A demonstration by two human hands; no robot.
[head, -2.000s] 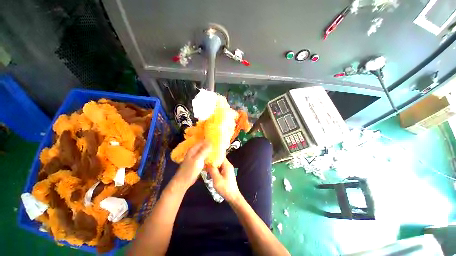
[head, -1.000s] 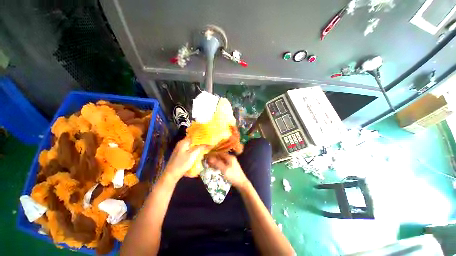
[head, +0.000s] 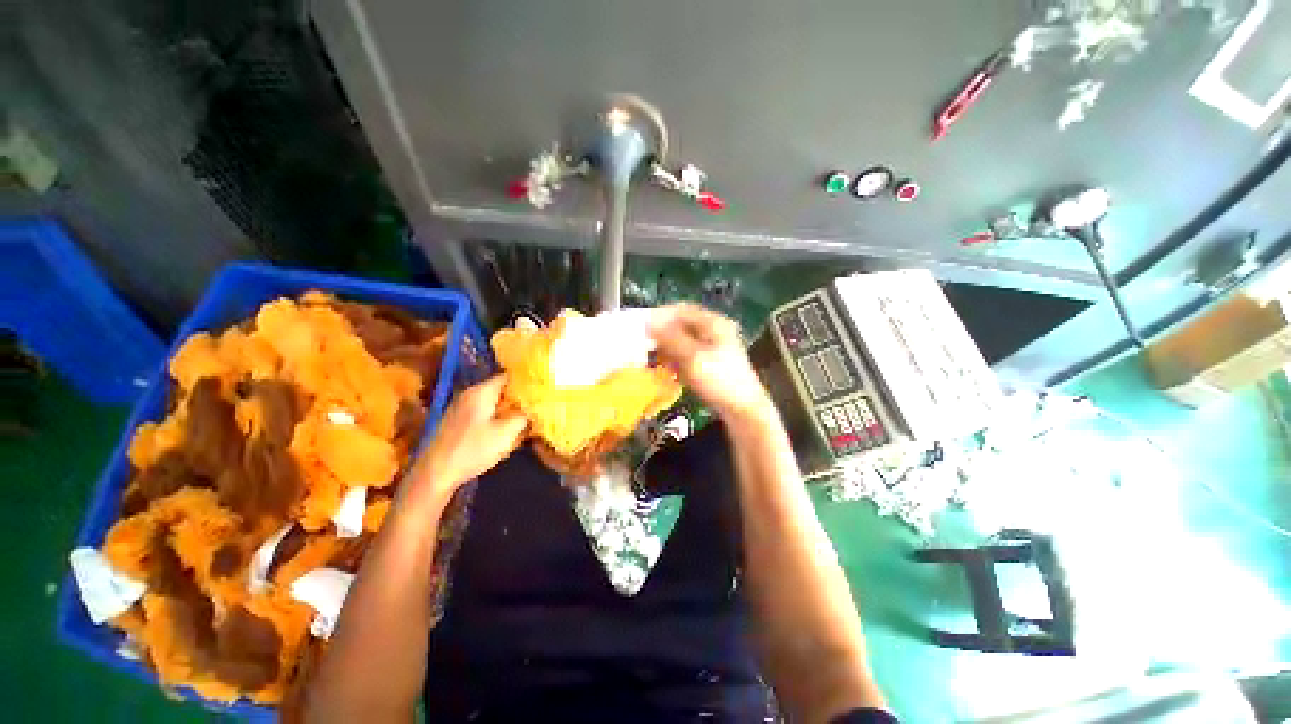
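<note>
A fuzzy orange-yellow and brown plush skin [head: 588, 410] is held at the lower end of the grey metal filling nozzle [head: 613, 234]. A white fabric piece [head: 602, 348] lies on its upper side and covers the place where skin and nozzle meet. My left hand [head: 479, 429] grips the skin's left side. My right hand [head: 704, 354] is at the right end of the white piece, its fingers closed on that edge. Whether the skin is on the nozzle is hidden.
A blue plastic crate [head: 462, 340] of plush skins stands at the left. The grey stuffing machine [head: 765, 85] rises in front. A beige weighing scale [head: 835, 371] stands right of my knees. A dark stool [head: 998, 594] and loose white fibrefill [head: 920, 495] are at the right.
My right hand has moved up from below the skin to the white piece. My left hand has shifted slightly left and up. The skin now looks wider and shorter, the white piece stretched rightward.
</note>
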